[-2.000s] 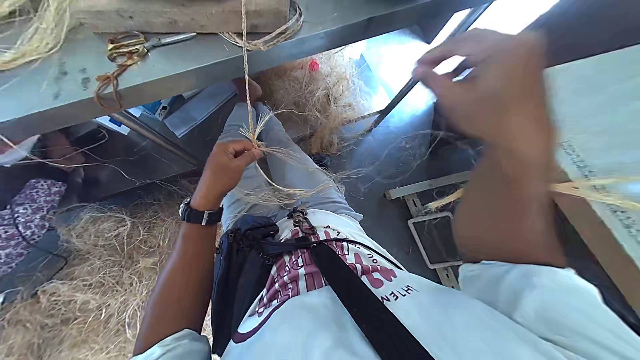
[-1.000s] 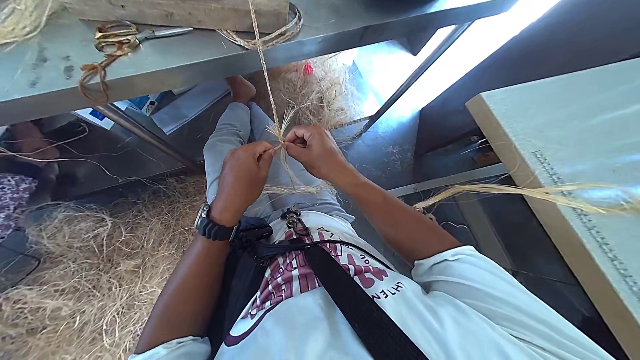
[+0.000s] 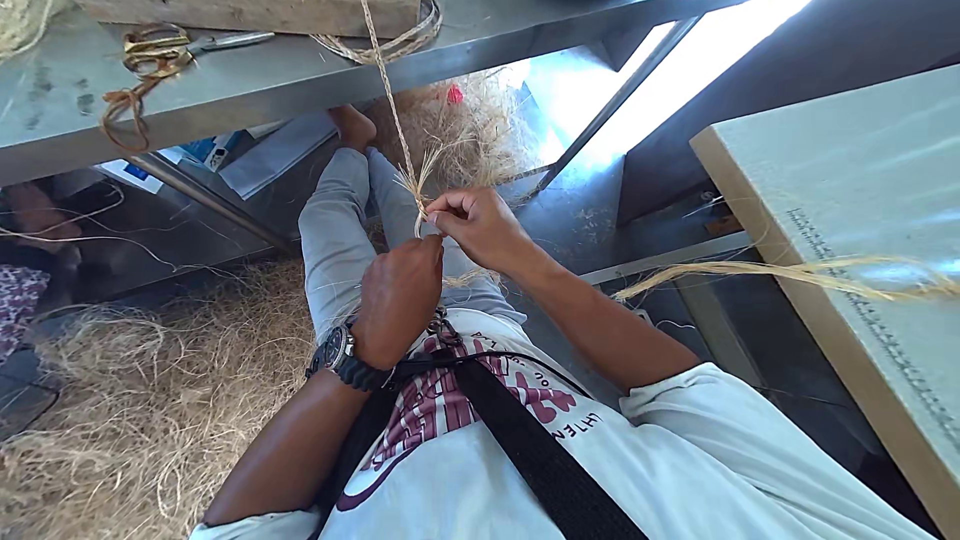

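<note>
A thin braided fibre cord (image 3: 390,97) runs down from the metal table to my two hands, above my lap. Loose fibre ends (image 3: 420,176) fan out from it just above my fingers. My left hand (image 3: 403,289), with a watch on its wrist, is closed on the lower strands. The thumb and fingers of my right hand (image 3: 476,225) pinch the strands at the cord's lower end, close beside the left. Between them a small bend of strand shows. The exact crossing of the strands is hidden by my fingers.
Scissors (image 3: 202,46) with cord-wrapped handles lie on the metal table (image 3: 255,90), near a wooden block (image 3: 262,15) and a cord coil (image 3: 405,45). Fibre heaps (image 3: 172,405) cover the floor. A fibre bundle (image 3: 810,274) crosses the pale board (image 3: 862,165) at right. Another person's foot (image 3: 41,214) shows at left.
My right hand was raised and blurred at the right two seconds ago; it came in to the cord beside my left hand. Since one second ago my left hand has turned, its back now facing up.
</note>
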